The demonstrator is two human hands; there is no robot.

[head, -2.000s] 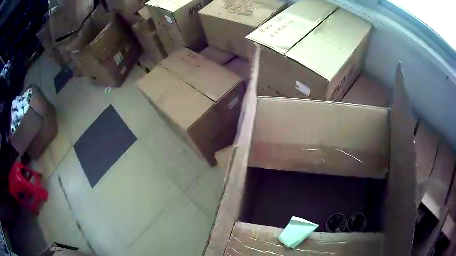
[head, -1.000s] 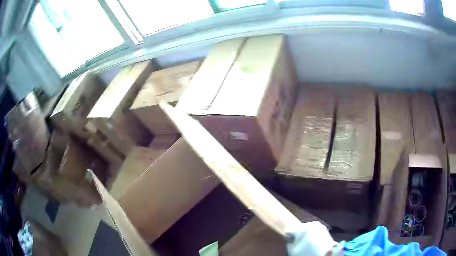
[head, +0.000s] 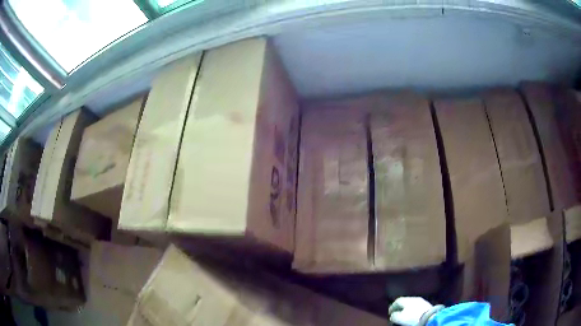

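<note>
My right hand [head: 411,312], in a white glove with a blue sleeve, is at the bottom edge, right of centre. Its fingers look curled, but whether they grip anything is unclear. A tilted brown carton [head: 197,296] lies to its left, cut off by the bottom edge, and its inside does not show. The hand is near the dark area at this carton's right end; contact cannot be made out. My left hand is not in view.
A large closed carton [head: 220,140] stands behind the tilted one. Closed cartons [head: 408,191] line the wall to the right. An open carton [head: 532,240] at the lower right holds clear round tubs [head: 519,293]. More cartons [head: 105,156] stand at the left under the window.
The view has swung right. The flap beside my right hand no longer stands up across the picture. The carton in front now appears tilted, with its dark inside out of sight.
</note>
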